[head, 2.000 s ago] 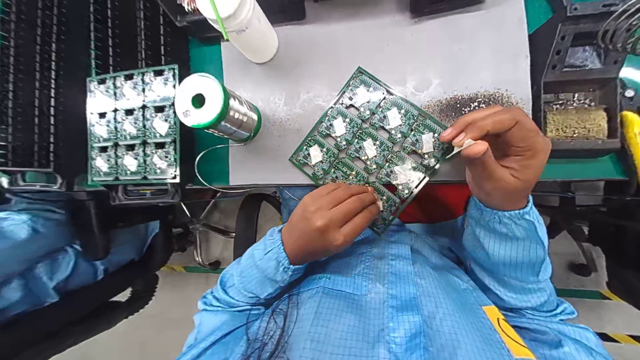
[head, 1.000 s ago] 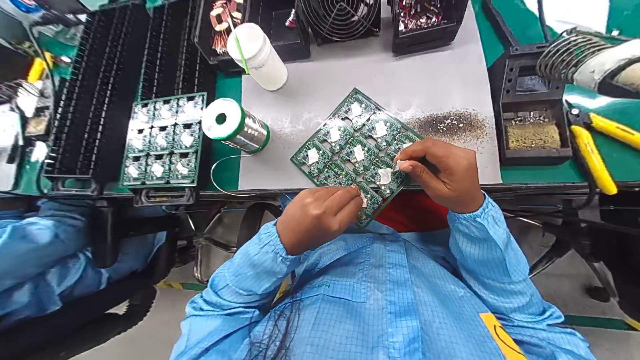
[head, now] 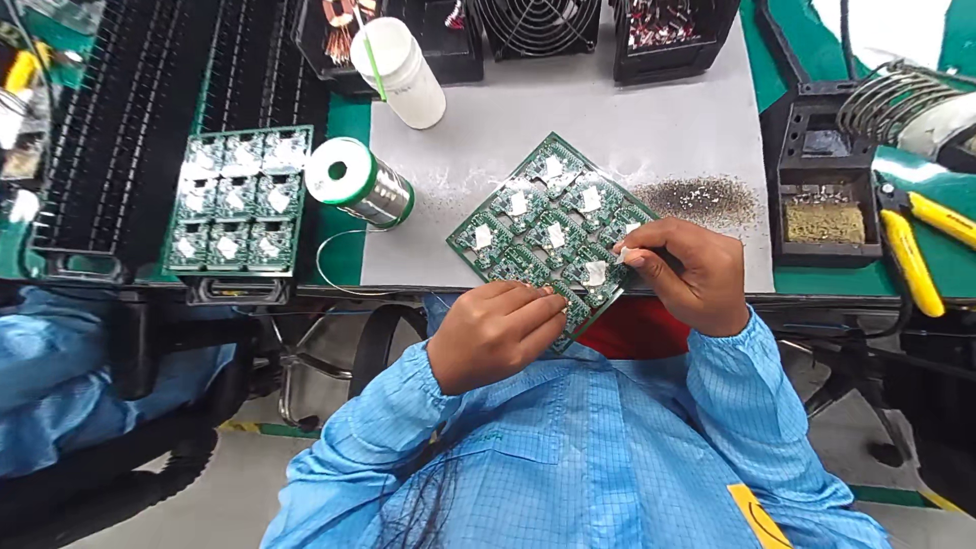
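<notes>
A green panel of joined circuit boards point(head: 543, 200) lies turned cornerwise over the front edge of the bench, with white patches on several of its boards. My left hand point(head: 499, 333) rests on the panel's near left side, fingertips on one of the boards; whether it grips the panel I cannot tell. At the right corner, my right hand point(head: 682, 271) pinches a small white piece point(head: 627, 255) between thumb and forefinger, just over the panel. Left of the panel, a spool of solder wire point(head: 362, 183) lies on its side.
Another circuit board panel point(head: 240, 202) lies on a black rack at left. A white bottle point(head: 408, 80), a fan point(head: 537, 23) and black parts bins point(head: 675, 38) stand behind. At right are a soldering iron stand with sponge point(head: 823, 221) and yellow-handled pliers point(head: 915, 263). Dark debris point(head: 701, 200) covers part of the grey mat.
The view has shifted since the oldest frame. Both hands stay at the panel, the right one still pinching something white by its right corner.
</notes>
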